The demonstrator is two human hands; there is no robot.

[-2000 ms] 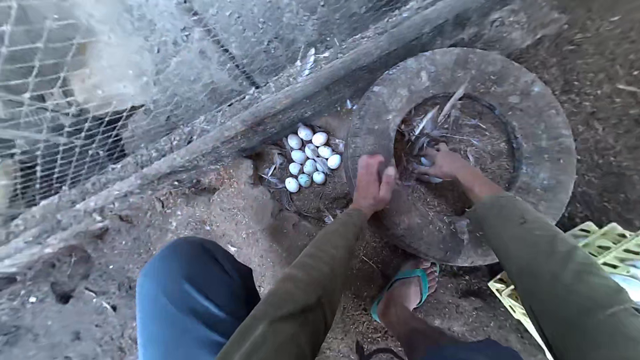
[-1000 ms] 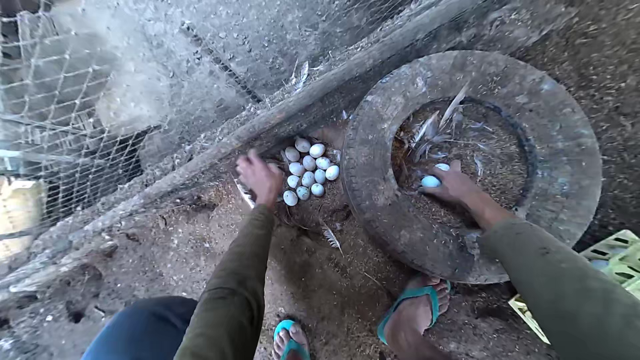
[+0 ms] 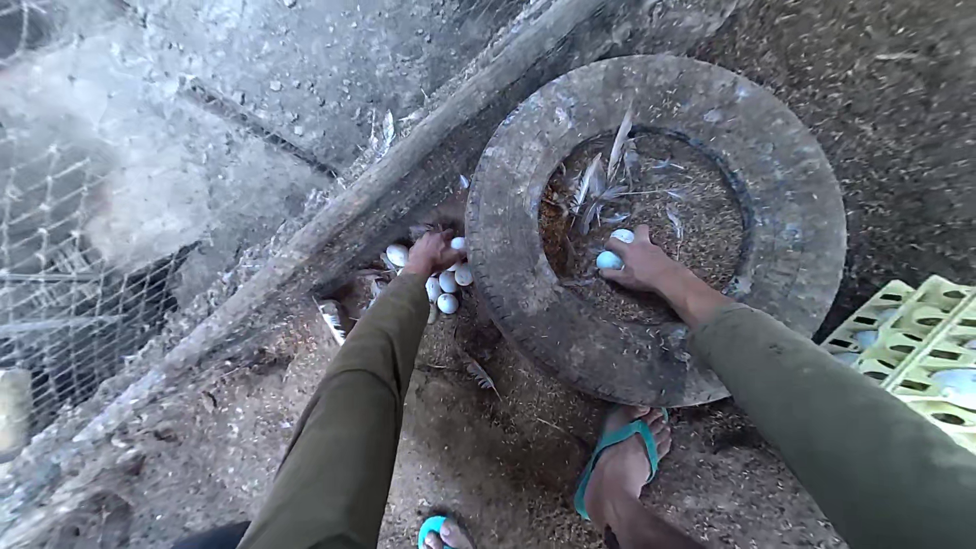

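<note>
Several pale eggs [image 3: 447, 303] lie clustered on the ground between a wooden beam and the left side of an old tire [image 3: 793, 183]. My left hand [image 3: 432, 252] is over the upper part of this cluster and hides some of it; one egg [image 3: 457, 243] shows at its fingertips, but the grip is unclear. Inside the tire's opening, my right hand [image 3: 640, 263] has its thumb and fingers around two eggs, a bluish one [image 3: 609, 260] and a whiter one [image 3: 623, 235]. Feathers [image 3: 587, 183] lie just above them on litter of husks.
The wooden beam [image 3: 381, 183] runs diagonally past the tire, with wire netting [image 3: 53, 206] beyond it at left. Pale yellow egg trays [image 3: 915, 328] holding some eggs stand at the right edge. My sandalled foot [image 3: 621, 465] is just below the tire.
My left hand has gone from the tire's rim to the left side of the egg cluster, then onto the eggs. My right hand has stayed inside the tire, where eggs now show at its fingers.
</note>
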